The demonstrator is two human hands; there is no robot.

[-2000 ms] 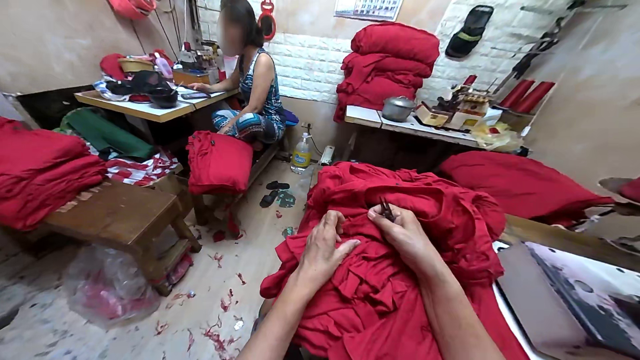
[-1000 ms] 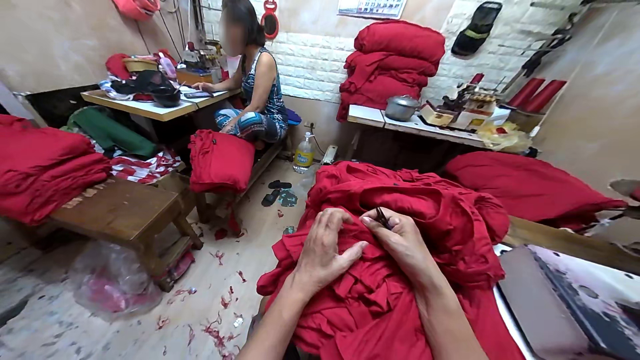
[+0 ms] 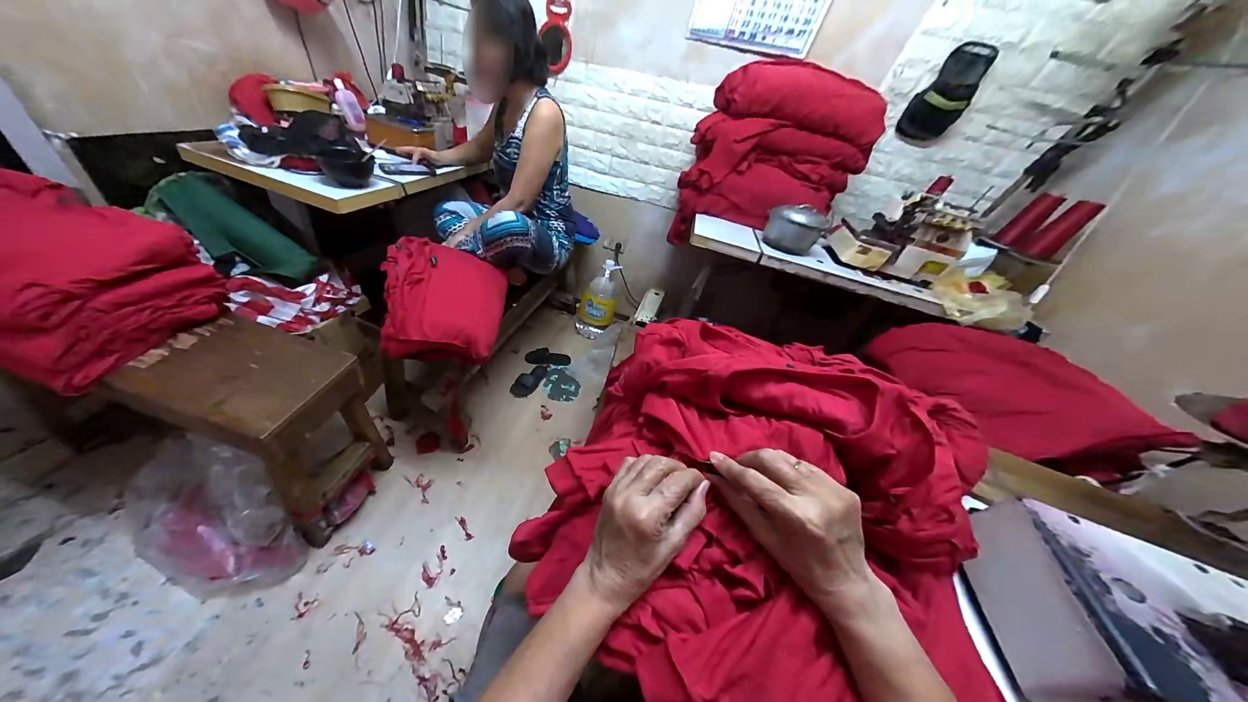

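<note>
A large heap of red fabric (image 3: 741, 390) lies before me, spilling down toward my lap. My left hand (image 3: 648, 526) has its fingers curled and closed on a fold of the cloth. Close beside it on the right, my right hand (image 3: 799, 517) works at the same spot, fingertips nearly touching the left ones. A small dark tool shows only faintly between the two hands, mostly hidden by the right fingers; its kind cannot be told.
A person (image 3: 531, 146) sits at a table (image 3: 341, 200) at back left. Folded red cloth rests on a wooden bench (image 3: 244, 380). A sewing machine (image 3: 926, 234) and a metal pot (image 3: 797, 229) stand on the back table. Thread scraps (image 3: 414, 634) litter the floor.
My hands have come closer together over the cloth. The dark tool, plainer in my right hand two seconds ago, is now mostly covered.
</note>
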